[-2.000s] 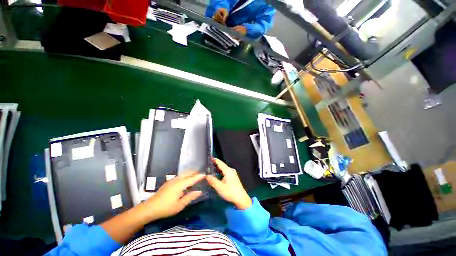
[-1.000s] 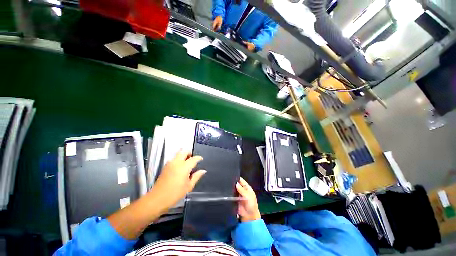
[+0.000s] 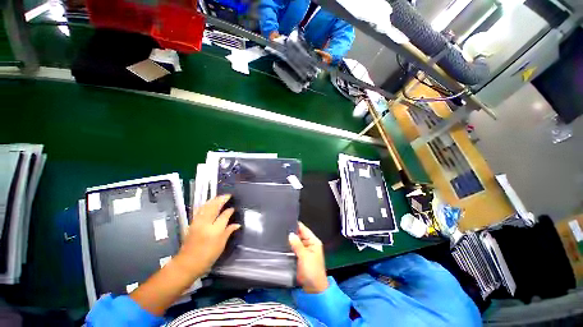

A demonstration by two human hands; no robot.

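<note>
A dark tablet back cover (image 3: pixel 259 211) lies outer face up over a stack with white separator sheets (image 3: pixel 203 185). Its camera holes are at the upper left corner, and shiny clear film (image 3: pixel 256 265) lies wrinkled across its near end. My left hand (image 3: pixel 208 233) rests on the cover's left edge, fingers spread. My right hand (image 3: pixel 308 255) holds the cover's right edge near the bottom, thumb on top. The fingers under the edge are hidden.
Stacks with inner faces up stand at left (image 3: pixel 131 236) and right (image 3: pixel 369 198). A black mat (image 3: pixel 321 207) lies beside the cover. Another stack (image 3: pixel 19 204) is at far left. Beyond the rail (image 3: pixel 256 115) are a red bin (image 3: pixel 150 22) and a person in blue (image 3: pixel 332 32).
The cover was edge-up two seconds ago, then turned to show its outer face. It has since moved left over the stack. The person opposite has lifted several dark parts.
</note>
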